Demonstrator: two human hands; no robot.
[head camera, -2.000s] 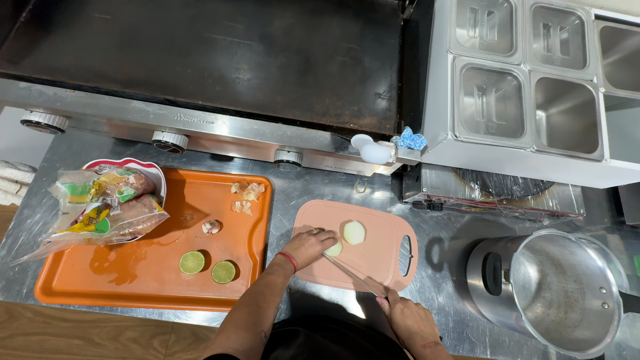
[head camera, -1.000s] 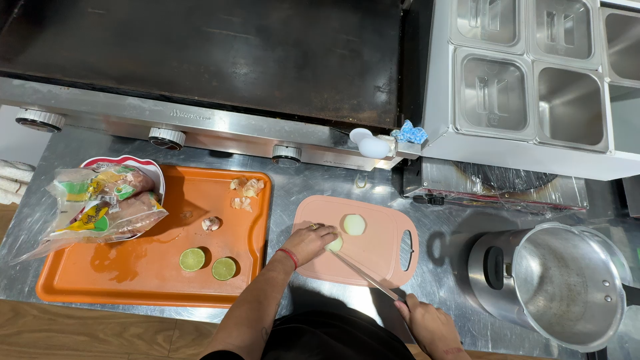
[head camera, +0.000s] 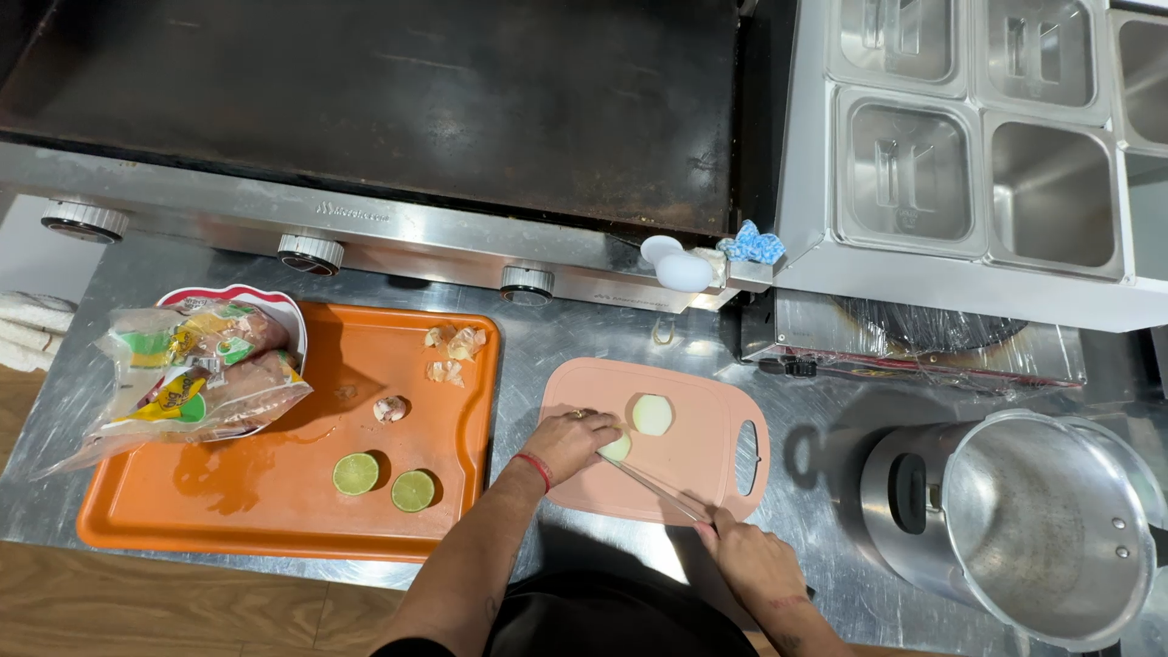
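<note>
On the pink cutting board (head camera: 584, 392), my left hand (head camera: 570, 443) holds down a piece of peeled onion (head camera: 616, 447) with its fingertips; the hand hides part of it. My right hand (head camera: 753, 557) grips the handle of a knife (head camera: 655, 485), whose blade slants up to the left, its tip end beside that onion piece. Another pale onion half (head camera: 652, 414) lies flat on the board, just right of my left fingers. A red band is around my left wrist.
Left stands an orange tray (head camera: 274, 538) with two lime halves (head camera: 356, 474), garlic (head camera: 390, 409), skins (head camera: 444, 372) and bagged meat (head camera: 219, 365) on a bowl. A large metal pot (head camera: 1049, 520) stands right. Behind are a griddle (head camera: 383, 100), a wrapped burner (head camera: 922, 338) and steel containers (head camera: 903, 173).
My right hand and the knife have shifted slightly against the board. My left hand stays on the onion piece, and the other onion half has not plainly moved.
</note>
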